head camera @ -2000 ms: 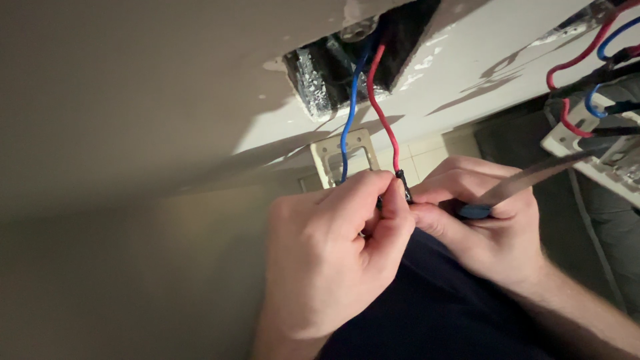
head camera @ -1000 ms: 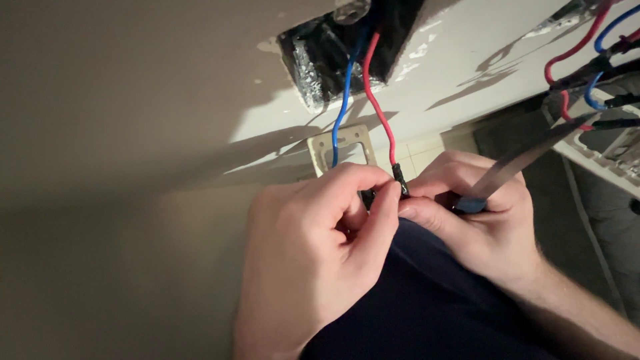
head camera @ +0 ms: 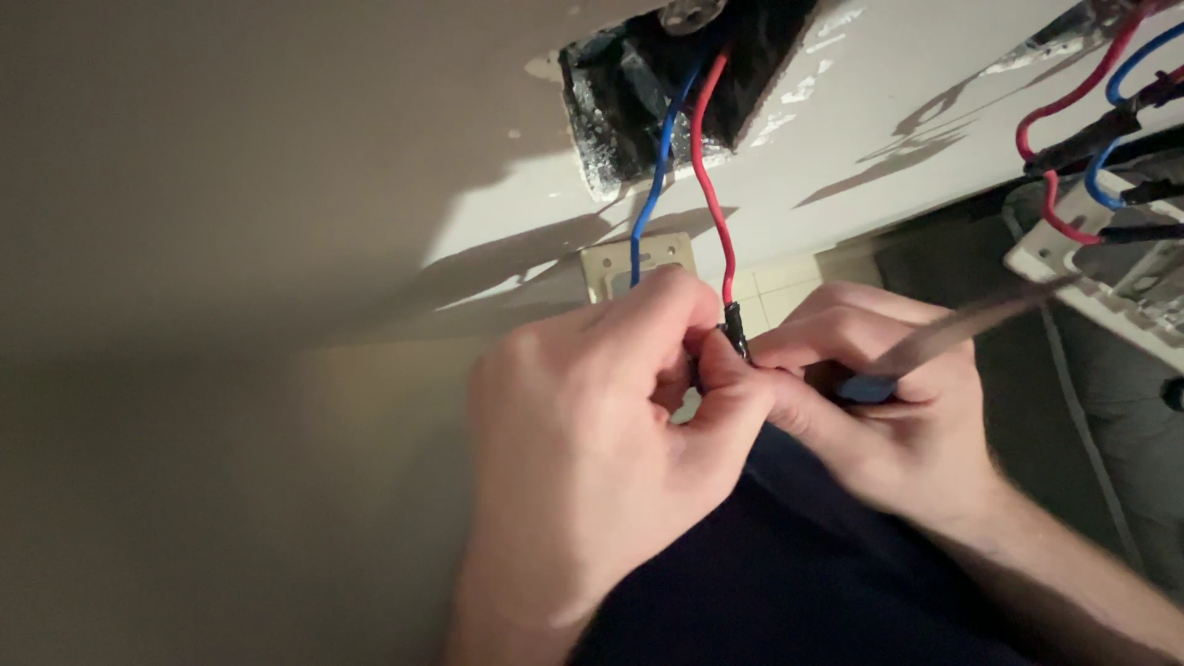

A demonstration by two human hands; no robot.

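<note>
A red wire (head camera: pixel 709 185) and a blue wire (head camera: pixel 662 171) hang from an open wall box (head camera: pixel 629 102). Black tape (head camera: pixel 734 328) wraps the lower end of the red wire, and my left hand (head camera: pixel 620 407) pinches there with thumb and forefinger. The fingertips of my right hand (head camera: pixel 879 398) meet it from the other side at the taped end. Also held in my right hand is a knife (head camera: pixel 971 328), its blade pointing up and right, blurred, with a blue part of the handle showing. What lies between the fingertips is mostly hidden. The blue wire's lower end passes behind my left hand.
A cream switch or socket frame (head camera: pixel 680 245) shows behind the blue wire. At the right, more red and blue wires with black tape (head camera: pixel 1082 143) run by a second cream frame (head camera: pixel 1027 250). The wall (head camera: pixel 231 185) fills the left; grey upholstery (head camera: pixel 1110 407) is below right.
Both hands stay at the taped end of the red wire, with only small finger shifts. The knife remains in my right hand, its blade tilted a little differently than two seconds ago.
</note>
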